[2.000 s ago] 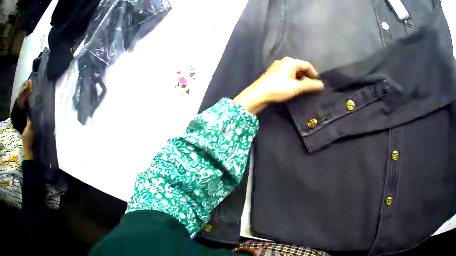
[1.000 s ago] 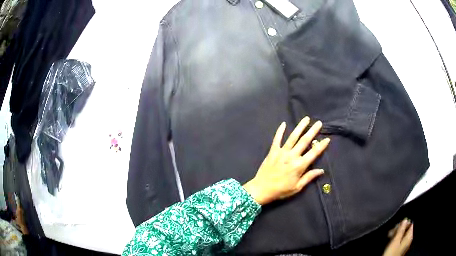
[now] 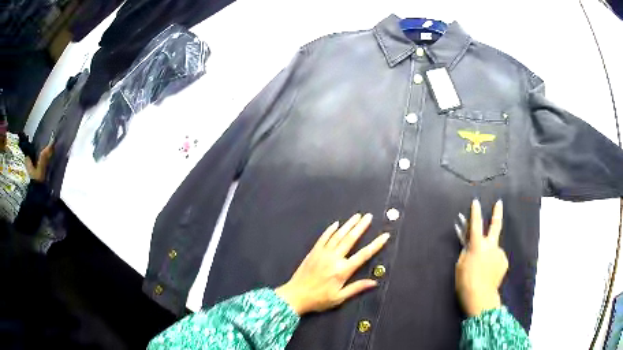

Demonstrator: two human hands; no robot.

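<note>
The charcoal-grey denim shirt (image 3: 314,164) lies front up, with its collar (image 3: 391,46) at the top. The front placket (image 3: 403,184) runs down the middle with several buttons. The chest pocket (image 3: 454,157) carries a yellow winged logo (image 3: 476,140) over "BOY". A white hang tag (image 3: 444,89) lies near the collar. My left hand (image 3: 335,266) lies flat and spread on the shirt beside the placket, holding nothing. My right hand (image 3: 482,263) rests below the pocket, two fingers extended, with the thread snips (image 3: 462,229) held in it, blades showing; their handle is hidden.
The white table (image 3: 259,41) has a clear plastic bag (image 3: 160,65) with dark contents at its left. A small pink pattern (image 3: 188,145) shows between bag and shirt. A blue hanger (image 3: 423,26) is inside the collar. Another person's hand (image 3: 41,163) is at the left edge.
The folded sleeve no longer covers the placket and now extends right, showing the pocket and logo. My right hand has come onto the shirt. The view now takes in the collar.
</note>
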